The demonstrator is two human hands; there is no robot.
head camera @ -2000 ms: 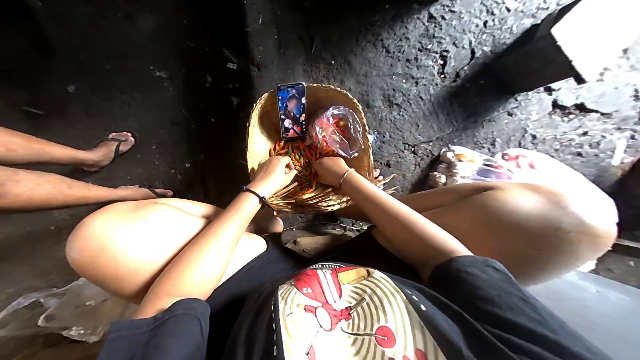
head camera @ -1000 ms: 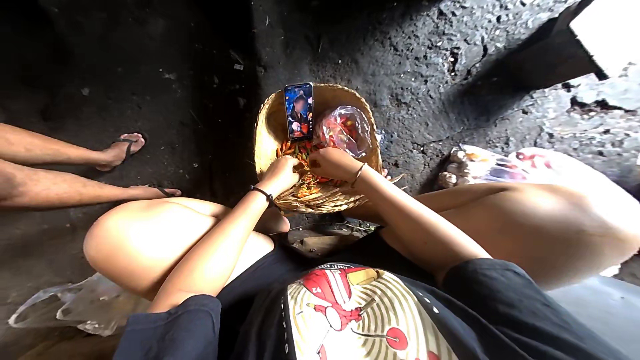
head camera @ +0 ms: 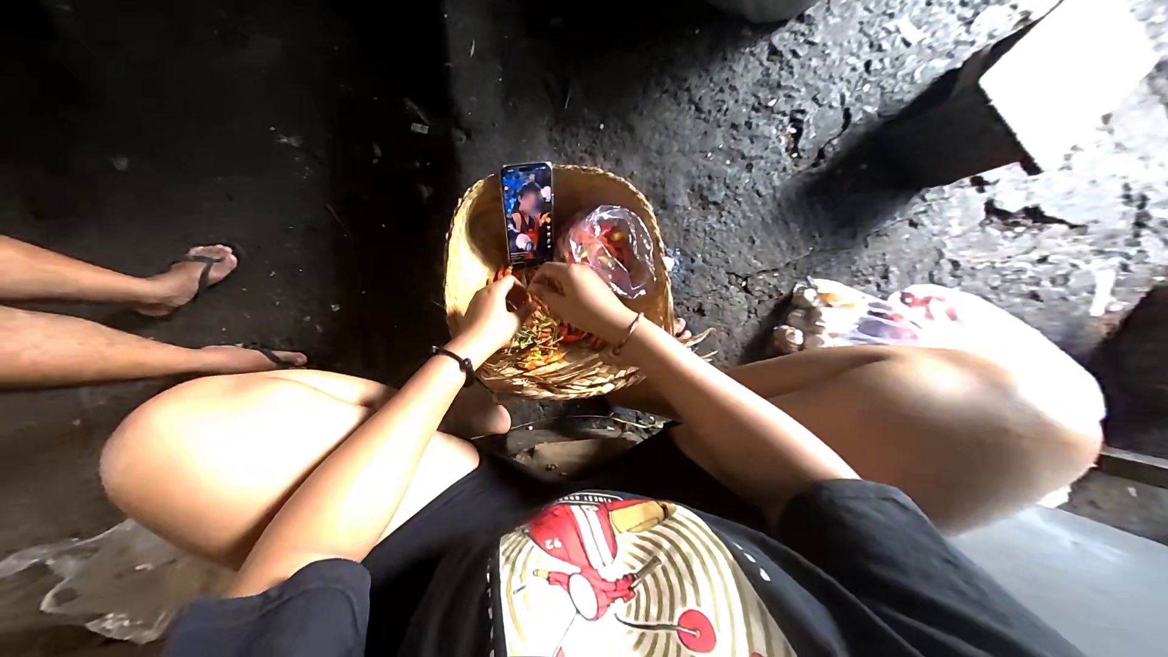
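A woven basket (head camera: 463,265) sits on the dark ground between my bent legs. Small red, orange and green chili peppers (head camera: 538,345) lie loose in its near part. My left hand (head camera: 493,313) and my right hand (head camera: 577,294) are close together over the chilies, fingertips nearly meeting; whether a small chili is between the fingers cannot be made out. Just beyond my hands a smartphone (head camera: 528,214) with a lit screen leans against the basket's far side. To its right, inside the basket, is a clear plastic bag (head camera: 613,246) with red chilies in it.
Another person's feet in flip-flops (head camera: 205,274) are at the left. A plastic bag (head camera: 876,315) with mixed contents lies beyond my right knee. A pale-topped block (head camera: 1063,87) stands at the upper right. Crumpled clear plastic (head camera: 137,579) lies at the lower left.
My hands have moved from down among the chilies to nearer the phone's lower end, and closer together. The basket, phone and bag of chilies keep their arrangement.
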